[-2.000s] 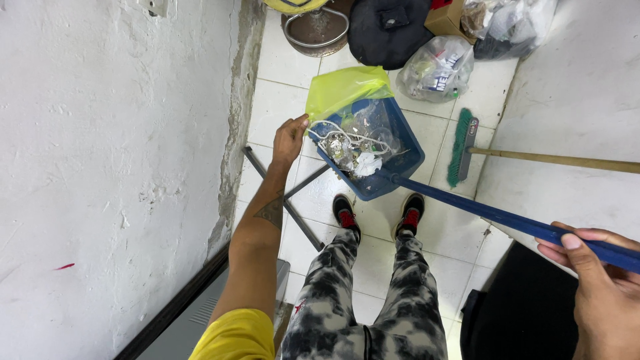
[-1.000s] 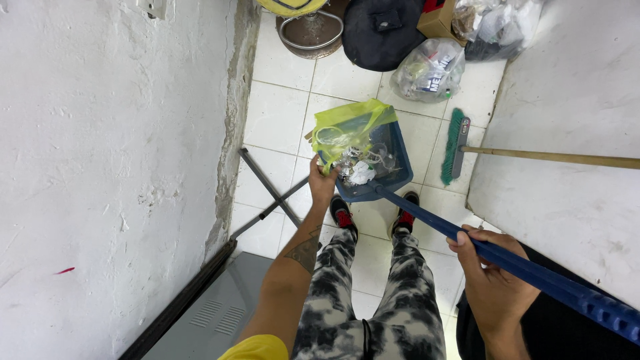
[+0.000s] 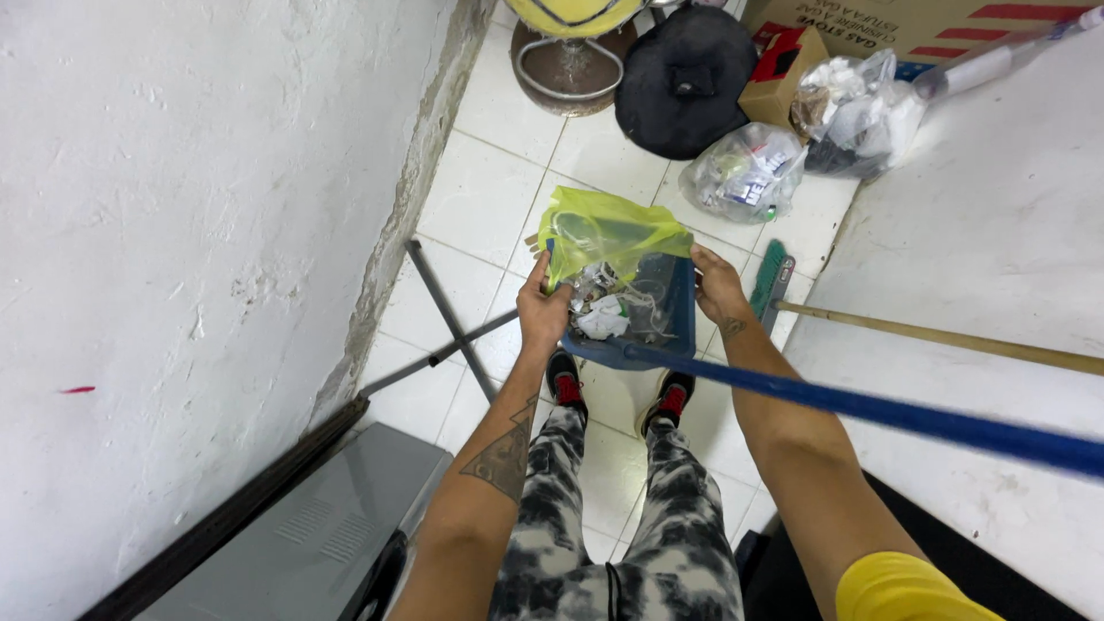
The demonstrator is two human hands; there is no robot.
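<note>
A yellow-green translucent plastic bag covers the far edge of a blue dustpan. My left hand grips the bag at the pan's left side. My right hand pinches the bag's right corner beside the pan's right rim. Crumpled white paper, cord and small debris lie in the pan. Its long blue handle slants to the right across my right forearm, with neither hand on it.
A broom with green bristles lies right of the pan. Filled clear plastic bags, a cardboard box and a round black object are beyond. Crossed metal legs stand left, near a grey metal panel.
My right hand has left the blue handle and moved to the bag's right corner. The bag, bunched over the pan one second ago, is now spread between both hands.
</note>
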